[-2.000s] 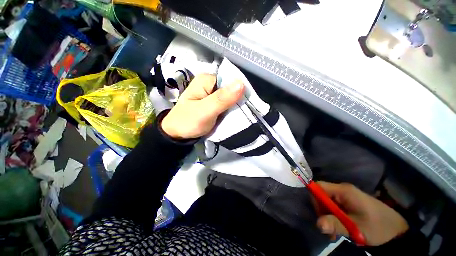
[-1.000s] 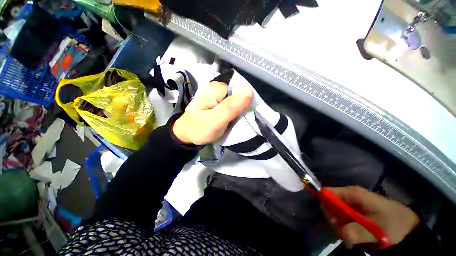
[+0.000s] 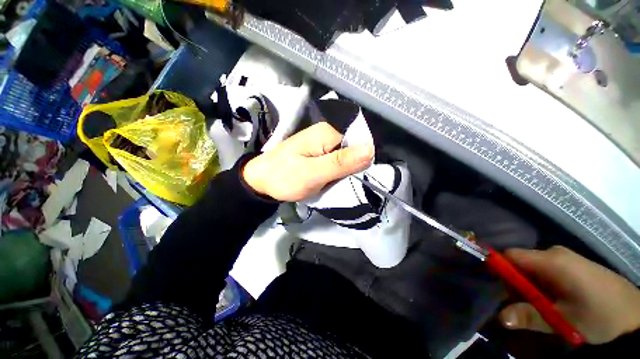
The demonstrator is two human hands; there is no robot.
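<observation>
My left hand (image 3: 305,165) pinches the edge of a white fabric piece with black stripes (image 3: 388,237), which hangs folded over my lap. My right hand (image 3: 572,294) holds fabric scissors by their red handles (image 3: 530,291) at the lower right. The silver blades (image 3: 435,223) point up and left, and their tips are at the cloth just below my left fingertips. The tips are partly hidden by the cloth and fingers.
A white table with a ruler strip (image 3: 435,119) runs diagonally above my lap. Black pieces (image 3: 316,17) lie on it; a machine bed plate (image 3: 589,63) is upper right. A yellow bag (image 3: 165,151), more striped cloth (image 3: 270,84), a blue crate (image 3: 42,105) and scraps are at left.
My left hand has moved slightly right and down with the cloth edge. My right hand and the scissors have moved right. The cloth's lower part now hangs more folded.
</observation>
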